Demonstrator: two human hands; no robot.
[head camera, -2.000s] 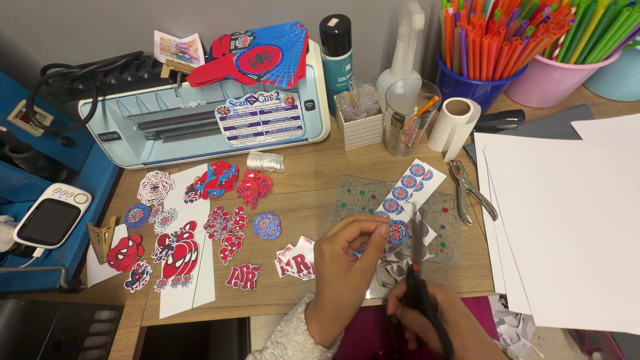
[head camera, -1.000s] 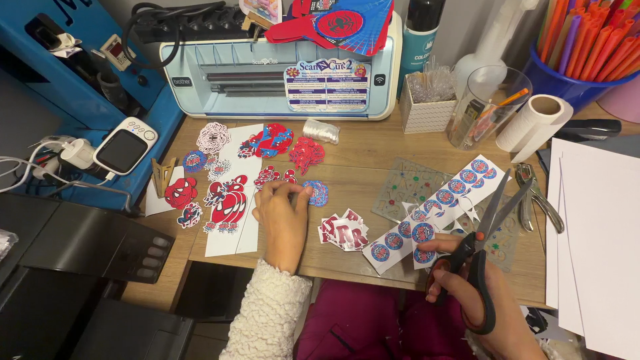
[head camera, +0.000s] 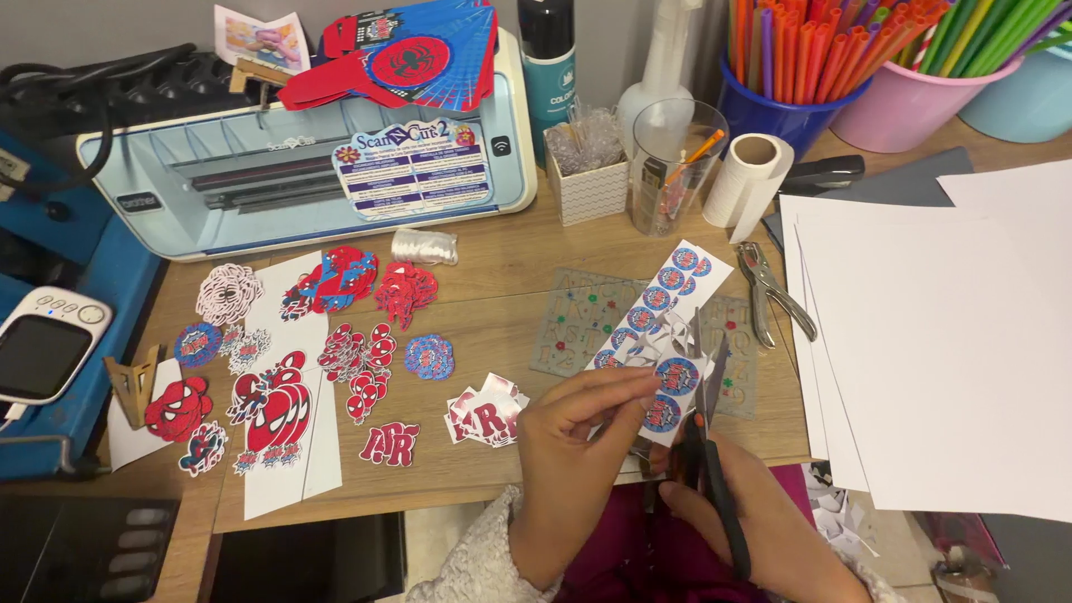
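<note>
My left hand (head camera: 586, 444) pinches a short white paper strip printed with round blue and red badges (head camera: 666, 412). In my right hand (head camera: 745, 511) are black-handled scissors (head camera: 708, 477), their blades apart and pointing away from me, beside the strip. Beyond them a longer strip of round badges (head camera: 670, 276) lies on a clear letter stencil (head camera: 574, 314), with curled paper scraps (head camera: 674, 335) on it. Left of my hands are square pieces with red letters (head camera: 486, 414), cut-out red letters (head camera: 391, 444), a small pile of round blue badges (head camera: 430, 357) and several groups of red cut-outs (head camera: 276, 410).
A cutting machine (head camera: 310, 176) stands at the back left. Behind my hands are a clear cup (head camera: 674, 167), a box of clear pieces (head camera: 586, 176), a white roll (head camera: 745, 180) and straw buckets (head camera: 796, 100). A hole punch (head camera: 770, 293) and white sheets (head camera: 930, 352) lie right.
My left hand was at the cut-outs beside the round blue badge pile one second ago; it has moved right and now holds the short strip by the scissors. The view has shifted.
</note>
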